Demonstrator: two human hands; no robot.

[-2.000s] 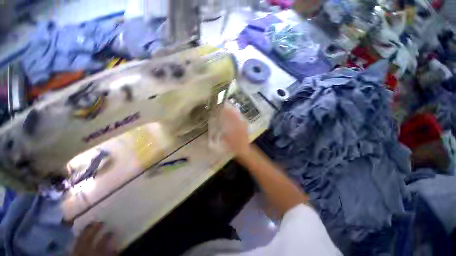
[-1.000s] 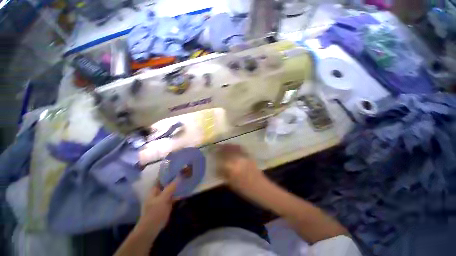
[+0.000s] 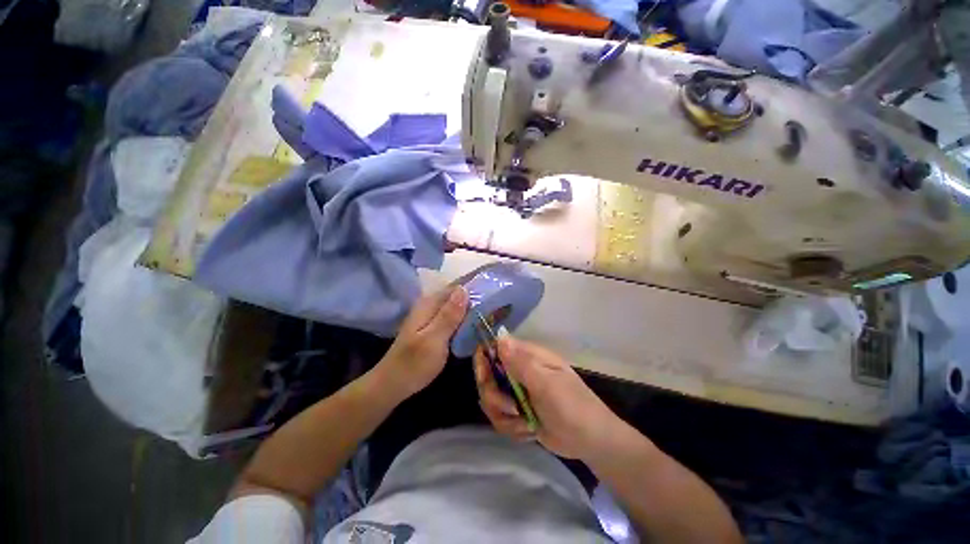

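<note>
My left hand holds a light blue roll of narrow strip by its left edge, tilted, at the table's front edge. My right hand is closed around small snips with yellow-green and dark handles. The snips' slim metal tips point up at the roll's centre hole. The light blue garment piece lies in folds left of the needle, with violet-blue flaps on top. The presser foot area is lit under the machine head.
The off-white HIKARI machine head spans the back right. A crumpled translucent wrap lies under its right end. White cloth and blue cloth heap stand at the left. White rolls show at the right edge.
The view has swung left. My right hand, earlier empty-looking and blurred over the table, now holds the snips against the roll. My left hand still holds the roll, now tilted.
</note>
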